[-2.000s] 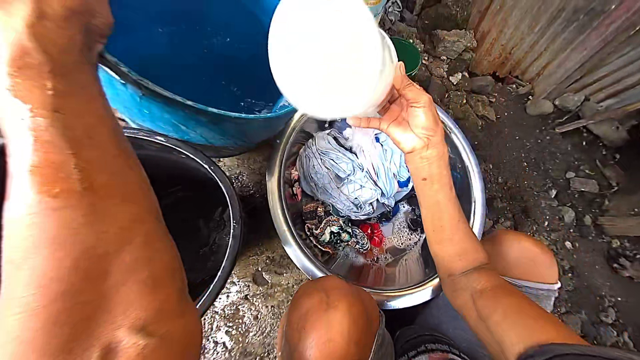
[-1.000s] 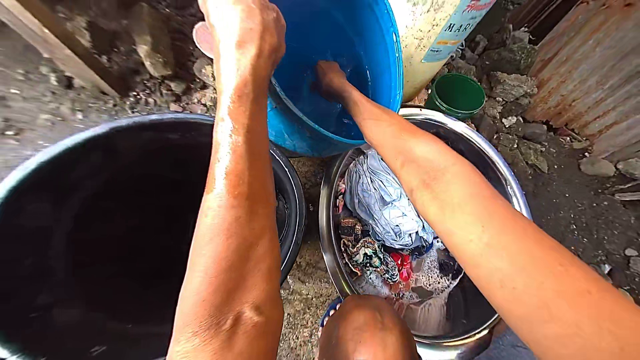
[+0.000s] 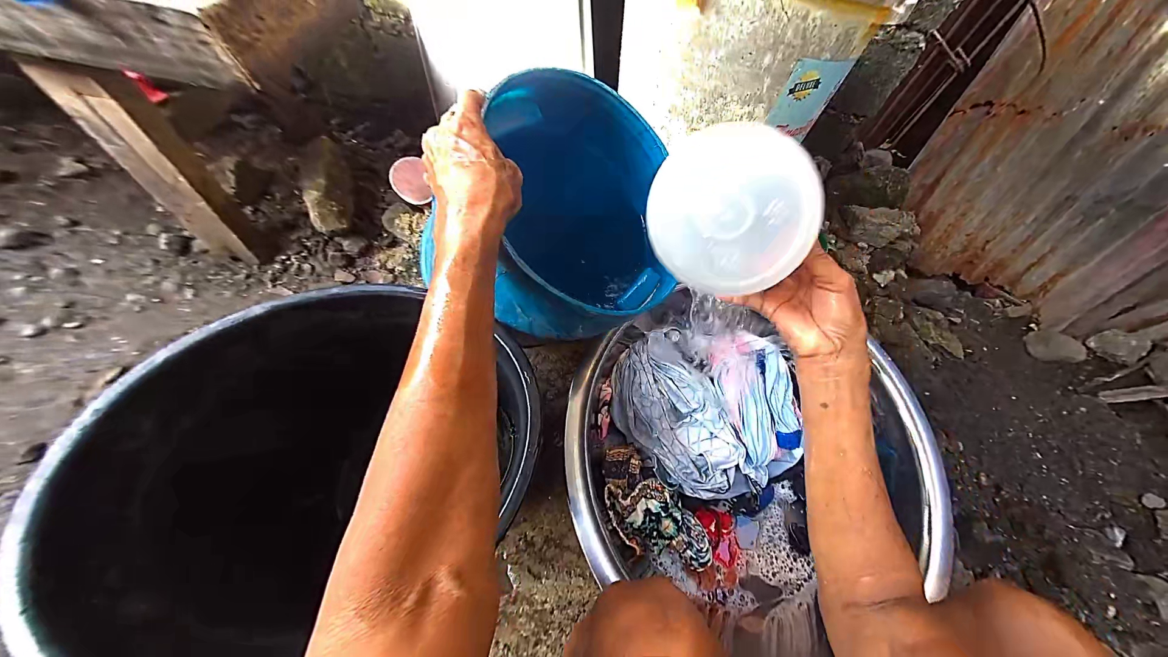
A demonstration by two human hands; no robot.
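Observation:
My left hand (image 3: 470, 164) grips the rim of a tilted blue plastic container (image 3: 570, 182) that has water inside. A white translucent plastic bowl (image 3: 735, 210) is in my right hand (image 3: 817, 306), tipped so that water runs from it. The water falls onto wet light-blue and white clothes (image 3: 698, 411) in a round steel basin (image 3: 931, 493). Patterned cloth (image 3: 652, 516), a red cloth (image 3: 719, 537) and suds lie lower in that basin. My right forearm hides part of its right side.
A large black tub (image 3: 210, 474) stands at the left. Behind are a pale container with a label (image 3: 757, 64) and a wooden support (image 3: 146, 155). Stones and a rusty corrugated metal sheet (image 3: 1058, 173) lie to the right. My knees are at the bottom edge.
My right hand was down inside the blue container one second ago. It is now over the steel basin with the white bowl, and water is pouring out.

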